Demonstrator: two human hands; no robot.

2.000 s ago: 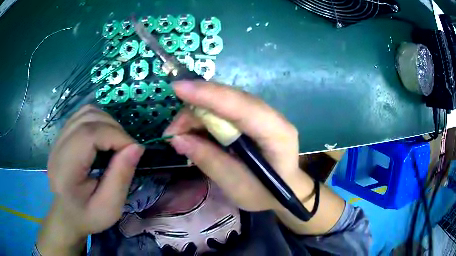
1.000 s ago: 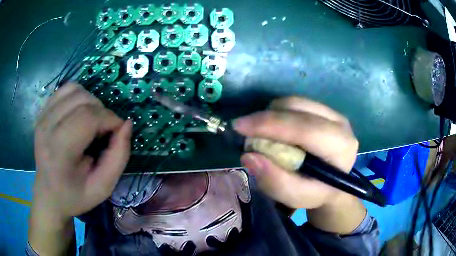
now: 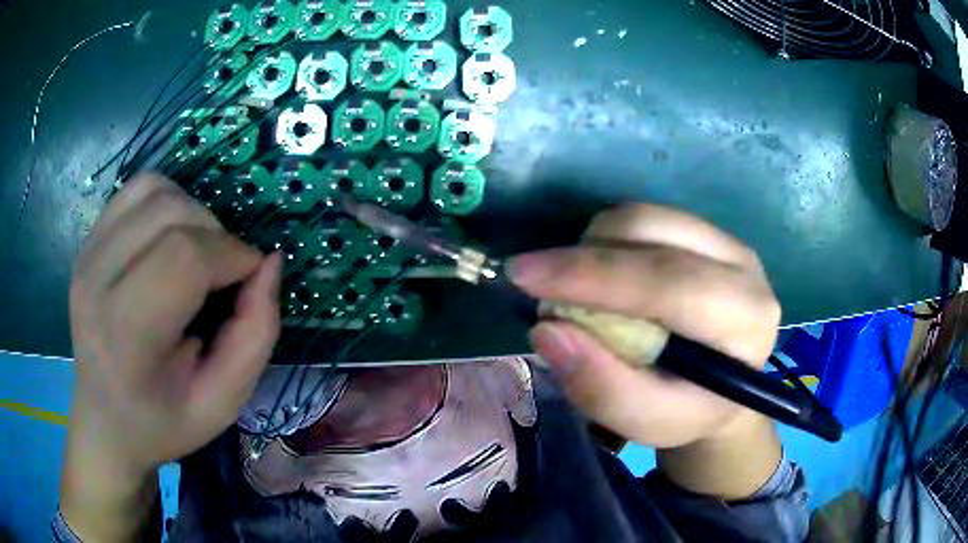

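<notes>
My right hand [image 3: 669, 318] holds the soldering iron [image 3: 610, 331] like a pen. Its blurred metal tip points left and reaches over the lower edge of the fourth row of small round green boards [image 3: 344, 182]; contact cannot be told. My left hand [image 3: 175, 308] is left of the lower board rows, thumb and forefinger pinched on a thin dark lead wire, with a tiny pale speck at the fingertips. The fingers hide most of that wire. More lead wires [image 3: 159, 133] trail left from the boards, and others hang over the table's front edge.
A black fan with a ringed guard [image 3: 828, 27] is at the top right. A pale thick roll [image 3: 923, 168] stands at the right edge. A thin pale strand [image 3: 48, 95] lies at the far left. A blue stool [image 3: 865, 366] and black cables are below right.
My hands have parted from close together at the front. My right hand has moved right with the iron, its tip now over the fourth row. The view has shifted slightly over the last second.
</notes>
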